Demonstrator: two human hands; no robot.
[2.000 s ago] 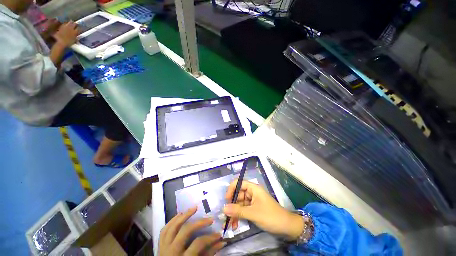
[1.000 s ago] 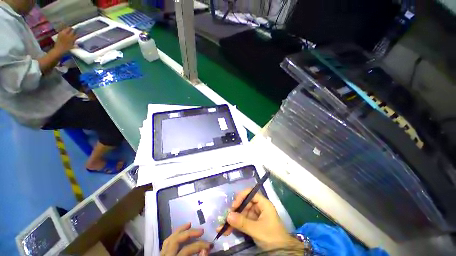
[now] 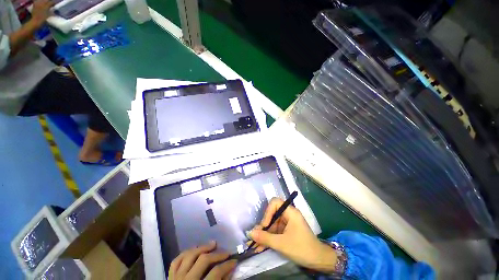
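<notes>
A dark tablet back cover [image 3: 189, 216] with a grey centre, white patches and small black marks lies on white sheets [image 3: 149, 240] right in front of me. My right hand [image 3: 290, 235] holds a thin black pen-like tool [image 3: 282, 210], its tip low over the cover's near part. My left hand [image 3: 199, 263] lies over the near left part of the cover, cut off by the bottom edge, fingers bent near the tool's tip. I cannot tell if it holds anything. A second back cover [image 3: 191, 117] lies beyond on more white sheets.
A tall stack of clear blister trays [image 3: 372, 142] stands at right. A brown carton [image 3: 104, 232] and foam trays [image 3: 35, 240] are below the bench edge at left. A metal post [image 3: 190, 27], blue film [image 3: 96, 44] and a bottle [image 3: 137, 10] stand farther off. A person [image 3: 33, 76] sits at far left.
The view has shifted, so the covers and bench sit higher and further left. The tool in my right hand now leans lower. My left fingers remain on the near part of the cover.
</notes>
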